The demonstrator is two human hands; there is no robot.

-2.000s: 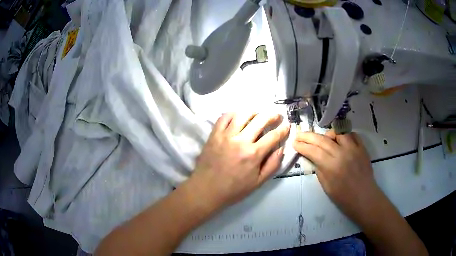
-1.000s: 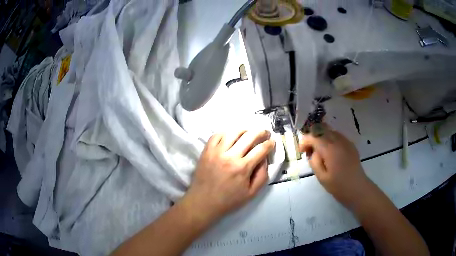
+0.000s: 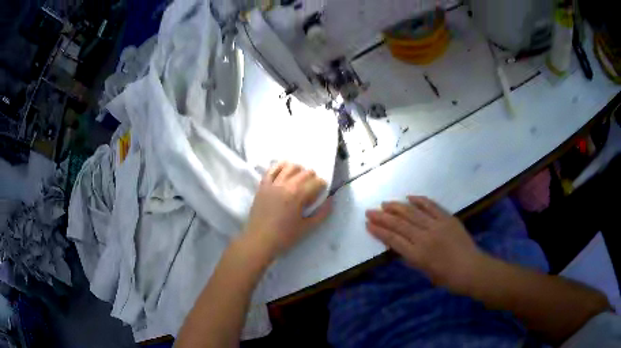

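Note:
The pale grey-white garment (image 3: 170,197) lies heaped on the left of the table and hangs over its front edge. Its right end lies under the bright lamp by the needle area (image 3: 344,115) of the white sewing machine (image 3: 282,51). My left hand (image 3: 286,204) is curled over the garment's edge, with cloth showing between fingers and thumb. My right hand (image 3: 425,238) is empty, its fingers spread slightly near the table's front edge. My hands are slightly blurred.
The grey lamp (image 3: 228,78) hangs left of the machine head. An orange-yellow roll (image 3: 419,41) stands behind the machine bed. A thin white stick (image 3: 504,85) and a white-yellow cone (image 3: 560,41) are at the right. The curved table edge (image 3: 470,211) runs above my blue-clad lap.
My view has swung to the right. My right hand has left the needle area and moved back to the table's front edge. My left hand stays on the cloth, which is slightly drawn from the needle.

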